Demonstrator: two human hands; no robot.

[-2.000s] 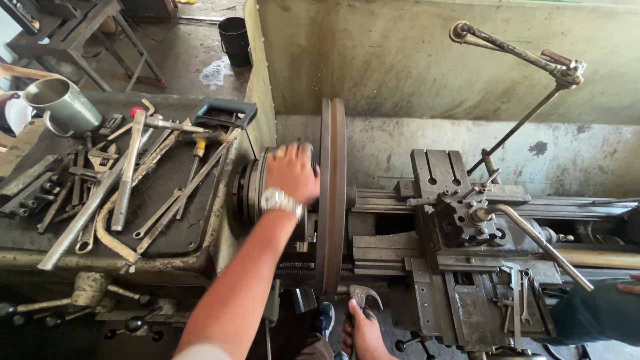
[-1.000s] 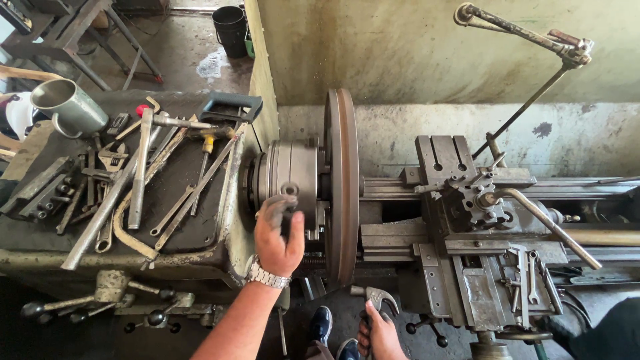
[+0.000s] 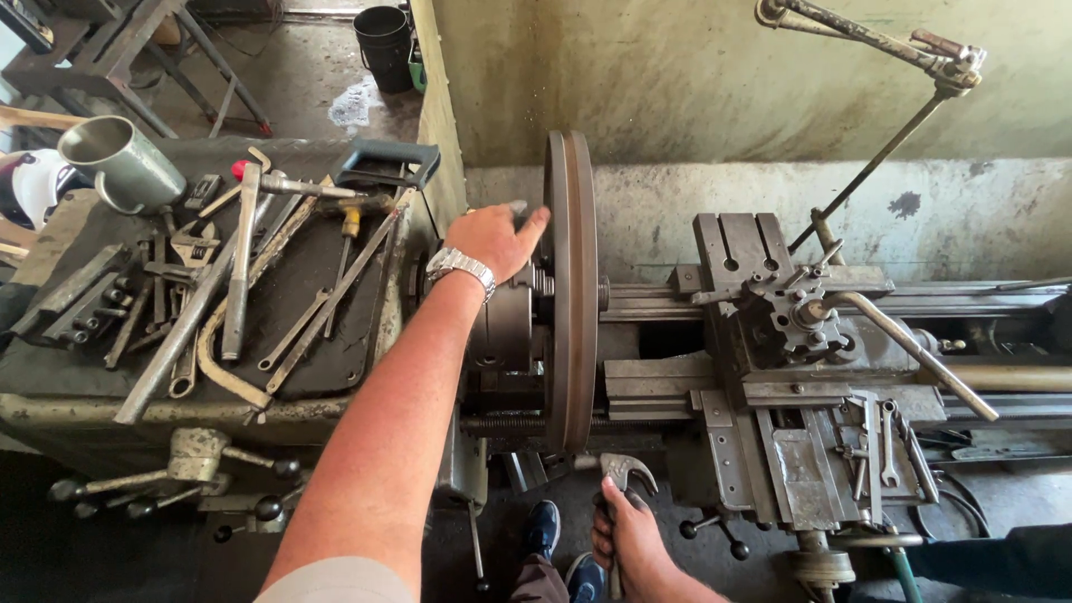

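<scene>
My left hand (image 3: 494, 239), with a metal-banded watch on the wrist, is over the top of the lathe chuck (image 3: 504, 331), its fingers loosely spread near the rim of a large grooved metal wheel (image 3: 578, 293). Whether the fingers touch chuck or wheel cannot be told. The wheel stands upright at the chuck's right side. Low in the middle, my right hand (image 3: 624, 536) grips the handle of a claw hammer (image 3: 624, 471), whose head is close to the wheel's lower edge.
The headstock top (image 3: 50, 381) holds wrenches, a hacksaw (image 3: 389, 159), a long metal bar (image 3: 180, 343) and a metal mug (image 3: 121, 163). To the right stand the lathe carriage and tool post (image 3: 800, 318) with a bent handle (image 3: 913, 356). Control levers (image 3: 251, 461) project from the headstock front. Dark clothing of a person (image 3: 997, 557) shows lower right.
My left hand has moved from the front of the chuck, a second ago, up over its top. The right hand still holds the hammer below the wheel.
</scene>
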